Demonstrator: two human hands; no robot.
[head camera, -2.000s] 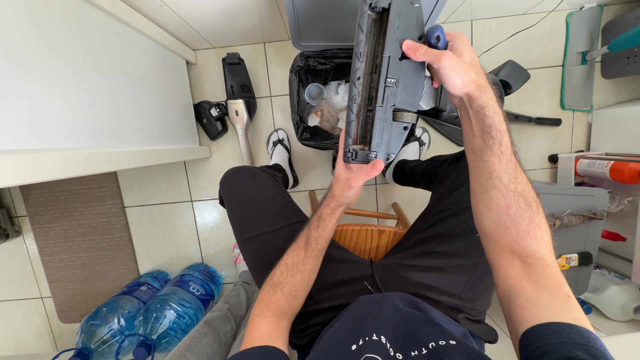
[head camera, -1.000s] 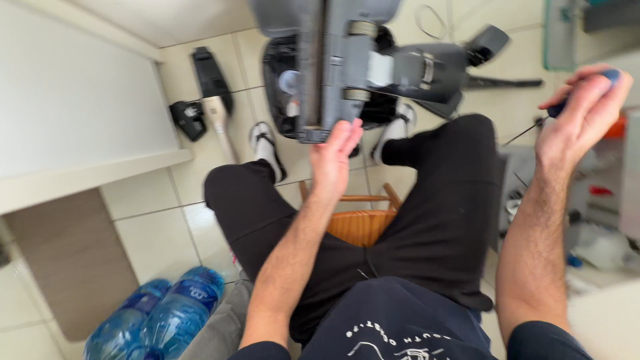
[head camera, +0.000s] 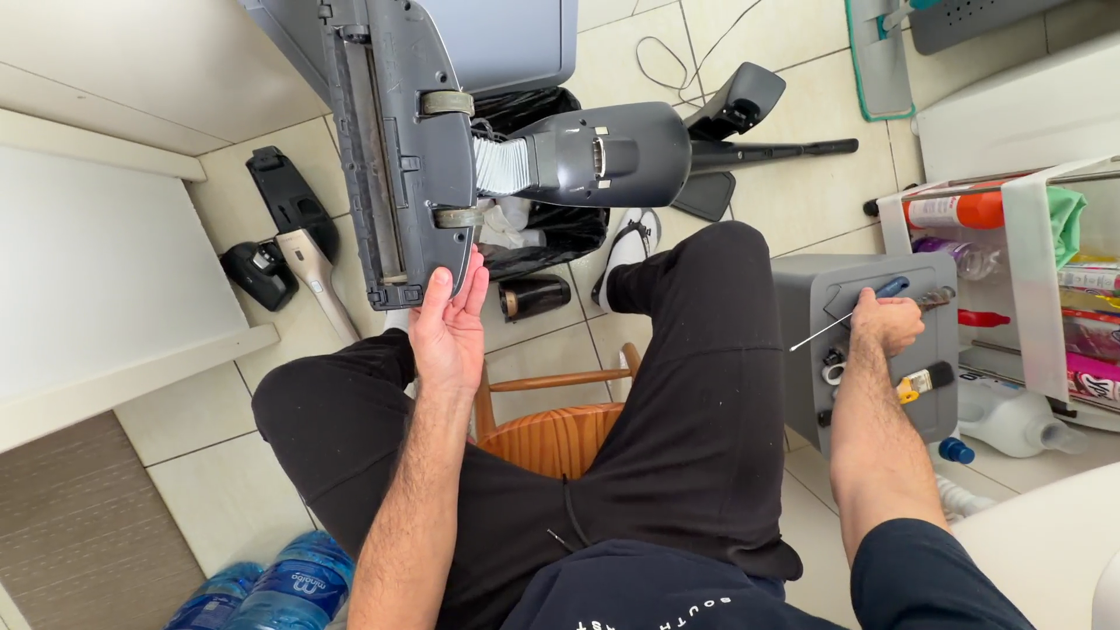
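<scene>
My left hand [head camera: 448, 328] grips the lower end of a grey vacuum cleaner floor head [head camera: 420, 166], whose underside with two wheels and a long brush slot faces up. A ribbed hose joins it to a dark grey neck [head camera: 612, 155]. My right hand [head camera: 888, 322] is at the top of a grey bin [head camera: 796, 280], with a screwdriver [head camera: 821, 332] at its fingers, shaft pointing left and blue handle partly hidden. On the bin lie a paintbrush with a yellow handle [head camera: 916, 385], a brush roller [head camera: 936, 298] and small dark parts.
A bin with a black liner [head camera: 560, 249] holds waste below the floor head. Vacuum parts [head camera: 297, 201] lie on the tiles at left, more at upper right. A dark cylinder [head camera: 534, 297] lies near my foot. A wooden stool [head camera: 551, 437] is between my legs; a shelf rack [head camera: 1032, 289] stands right.
My right hand has left the floor head and moved right and down to the grey bin with the blue-handled tool. My left hand still holds the floor head.
</scene>
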